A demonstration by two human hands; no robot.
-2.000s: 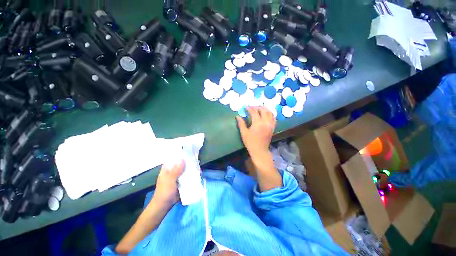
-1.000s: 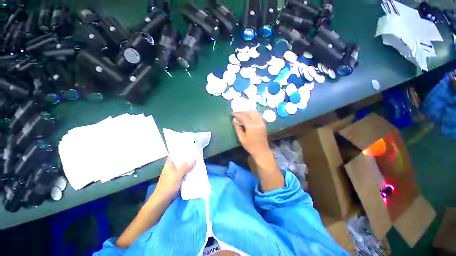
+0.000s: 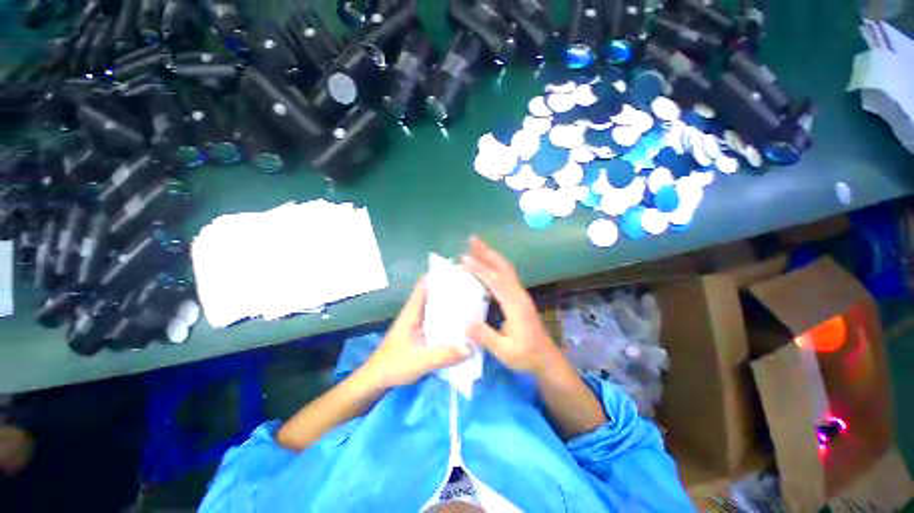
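A white sleeve (image 3: 451, 319) is held upright between both hands in front of the smock, past the bench's front edge. My left hand (image 3: 406, 341) grips its left side and lower part. My right hand (image 3: 509, 321) holds its right side, with fingers raised near the top edge. Whether anything is inside the sleeve cannot be seen. A fanned stack of white sleeves (image 3: 286, 263) lies on the bench to the left. A loose pile of round discs (image 3: 601, 150), white or blue side up, lies to the right.
Black lens units (image 3: 271, 100) crowd the back and left of the green bench (image 3: 431, 190). Whitish translucent bundles (image 3: 611, 341) lie below the bench edge at right. An open carton (image 3: 832, 371) with orange and pink glows stands farther right. More white sheets (image 3: 887, 80) lie at the upper right.
My right hand has moved from the disc pile's front edge to the sleeve and holds it with my left hand. The view has shifted, with the bench items now farther right. The other person's sleeve is out of view.
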